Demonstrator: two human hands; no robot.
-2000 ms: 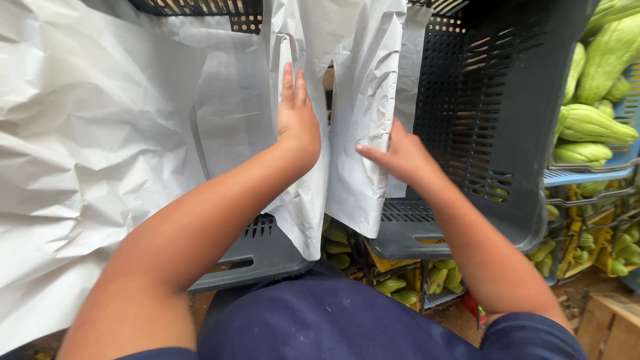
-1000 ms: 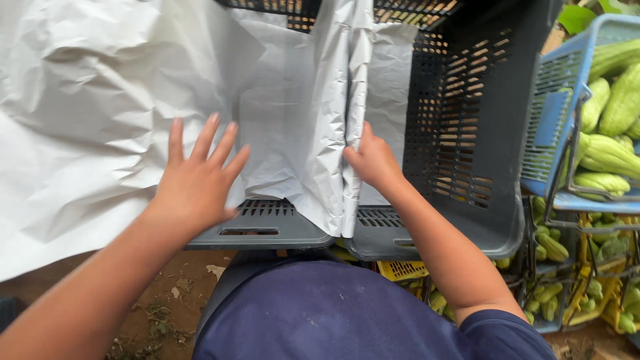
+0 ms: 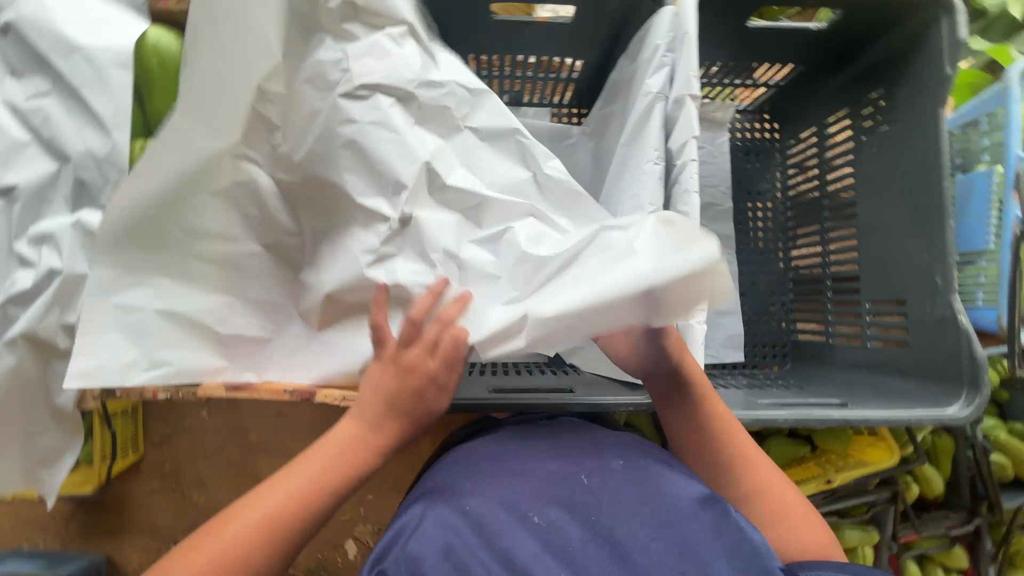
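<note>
A large crumpled sheet of white paper (image 3: 416,192) spreads over the left part of the view and across the near side of a dark plastic crate. My left hand (image 3: 420,360) lies against its lower part, fingers spread. Under the sheet's raised right end is my right hand (image 3: 640,348); its fingers are hidden, so its hold cannot be told. Folded white paper (image 3: 682,152) hangs over the walls where that crate meets a second dark plastic crate (image 3: 872,400), beside it on the right. More paper lines part of both crates.
A blue crate (image 3: 972,280) stands at the far right. Below it, yellow crates (image 3: 852,464) and others hold green vegetables (image 3: 928,480). Another white sheet (image 3: 40,240) hangs at the far left, near a green vegetable (image 3: 158,76). A wooden edge (image 3: 264,392) runs under the large sheet.
The large sheet now extends rightward over the left crate, whose inside showed more before. My right hand has left the folded paper at the crates' shared walls and is under the sheet's end.
</note>
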